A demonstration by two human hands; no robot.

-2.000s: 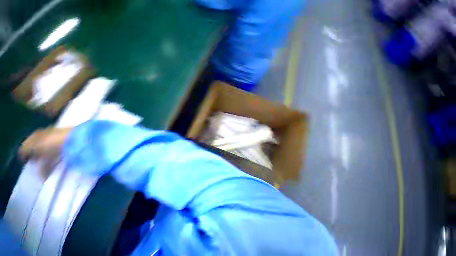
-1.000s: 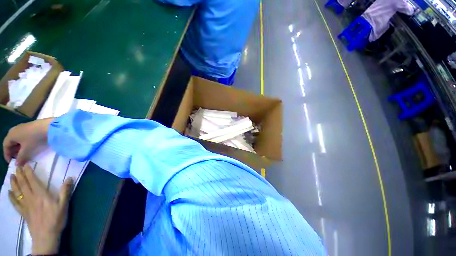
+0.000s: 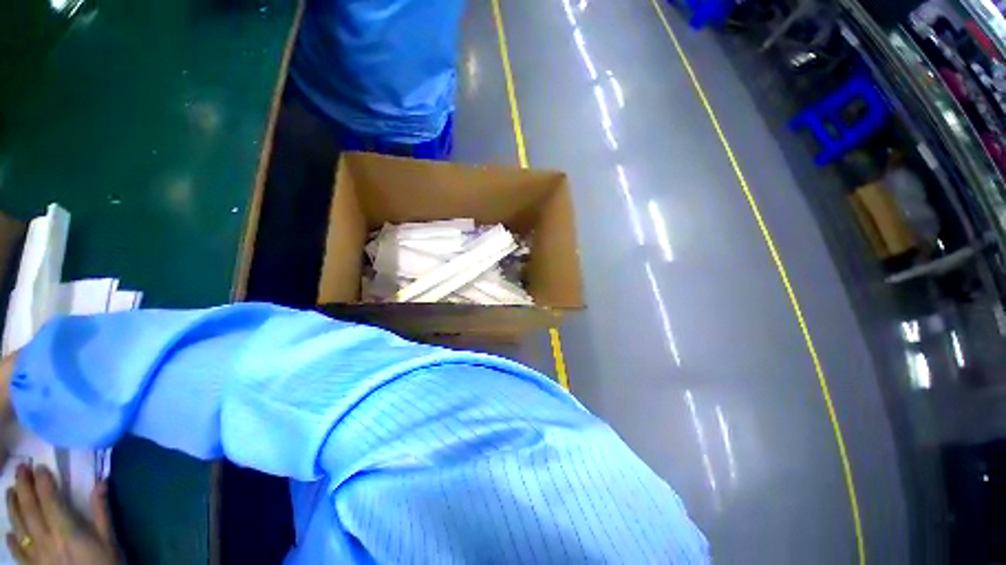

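Observation:
Long flat white strips (image 3: pixel 77 475) lie overlapping on the green bench at the left edge of the picture. Their far ends (image 3: pixel 99 296) show beyond my right sleeve. My left hand (image 3: pixel 53 524), with a ring on one finger, lies palm down on the strips at the bottom left, thumb apart, cut off by the picture's edge. My right hand (image 3: pixel 6 400) is almost wholly outside the left edge; its fingers and any grip are hidden. My blue right sleeve crosses over the strips.
A deep open brown carton (image 3: pixel 557 237) holding loose whitish strips (image 3: pixel 452 265) stands beside the bench edge (image 3: pixel 256 199). A person in blue (image 3: pixel 381 66) stands beyond it. Grey floor with yellow lines and a blue stool (image 3: pixel 841 119) are to the right.
The view has turned right, so the bench, strips and hands have shifted left. The small parts box has left the picture. My right hand is now mostly cut off; my left hand remains on the strips.

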